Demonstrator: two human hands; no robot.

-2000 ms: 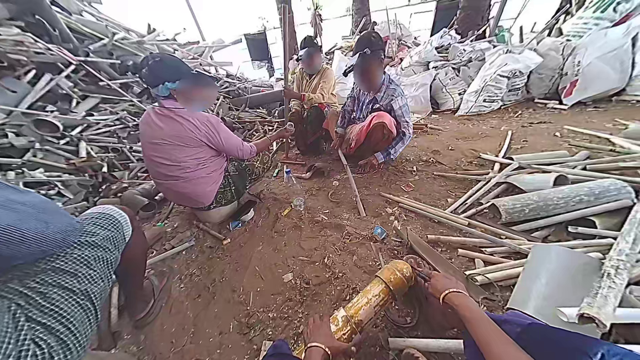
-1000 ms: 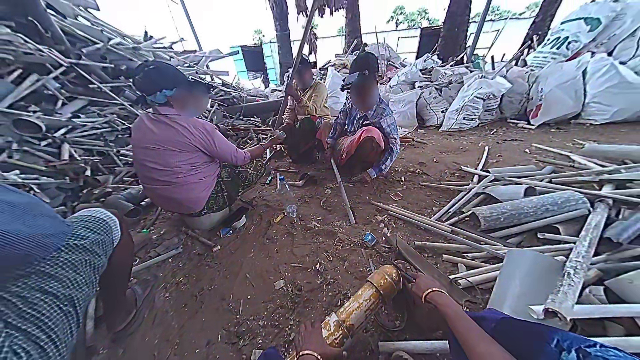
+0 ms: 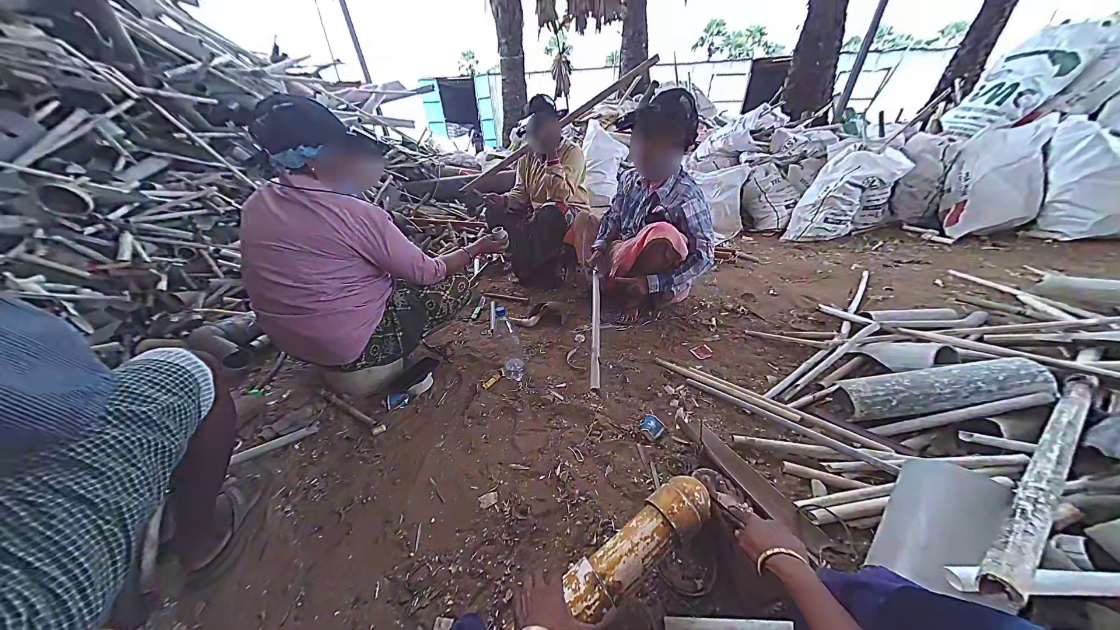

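Observation:
A yellow-brown, weathered pipe with an elbow end (image 3: pixel 634 544) lies slanting on the dirt at the bottom of the view. My left hand (image 3: pixel 549 602) rests against its lower end, fingers spread beside the rim. At the elbow end is my right hand (image 3: pixel 759 532), closed around a thin dark tool whose kind I cannot tell; its working end is hidden near the elbow. A bangle circles the right wrist. Just beyond the right hand lies a long, dark flat strip (image 3: pixel 744 477).
Pipes and split lengths (image 3: pixel 949 389) lie piled at right, with a grey sheet piece (image 3: pixel 936 525). A clear plastic bottle (image 3: pixel 511 354) stands ahead. Three people squat or sit beyond; another person's knee (image 3: pixel 166 420) is at left. A scrap heap (image 3: pixel 87 219) rises behind, white sacks (image 3: pixel 849 188) at back.
The view has tilted up. A person at the back now has a long pole leaning lower across the body than before. Both my hands stay at the yellow-brown pipe.

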